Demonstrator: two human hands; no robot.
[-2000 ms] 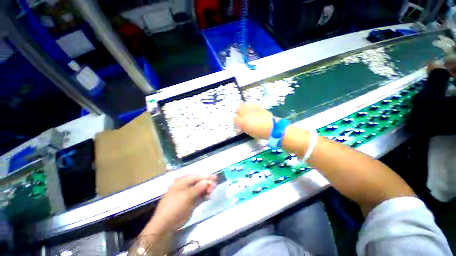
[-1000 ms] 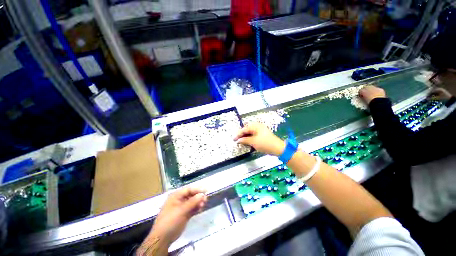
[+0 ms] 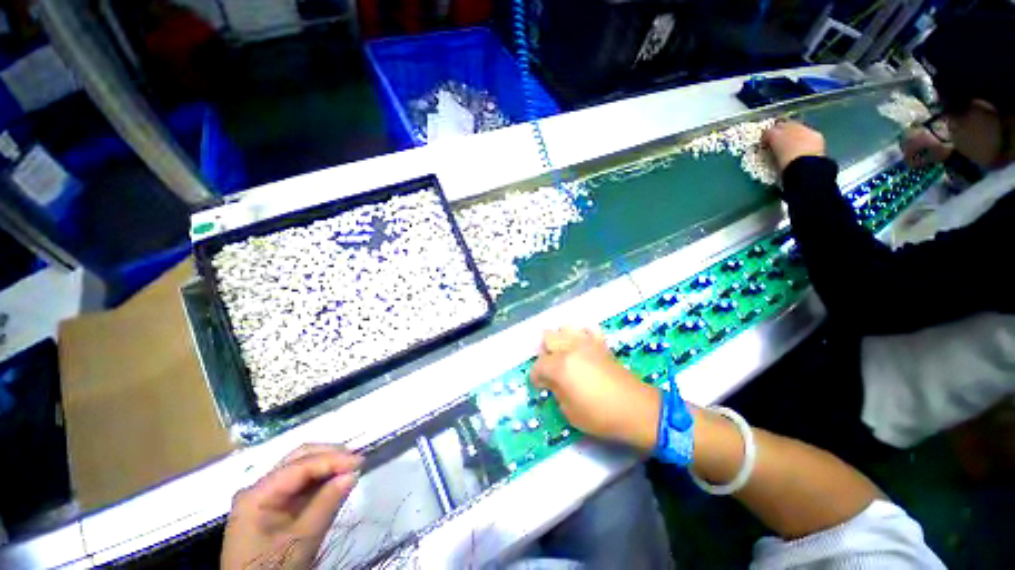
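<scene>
A long green circuit board panel (image 3: 690,325) dotted with dark and silvery parts lies on the near track. My right hand (image 3: 590,384), with a blue wrist strap (image 3: 674,425), is over the panel's left end, fingers bent down; anything in its fingertips is hidden. My left hand (image 3: 292,503) is at the lower left over the near rail, left of the panel, thumb and finger pinched; I cannot tell if a small part is between them. The black tray (image 3: 384,362) full of small white parts (image 3: 323,292) sits on the shelf behind.
Loose white parts (image 3: 523,223) lie right of the tray. A brown cardboard sheet (image 3: 139,390) lies to its left. A blue crate (image 3: 395,84) stands behind the line. At right a neighbour's dark sleeve (image 3: 829,239) reaches across the panel to another white pile.
My right hand has moved from the tray down to the panel. The panel reaches further left in the track. The view has shifted, with the tray looking larger and further left.
</scene>
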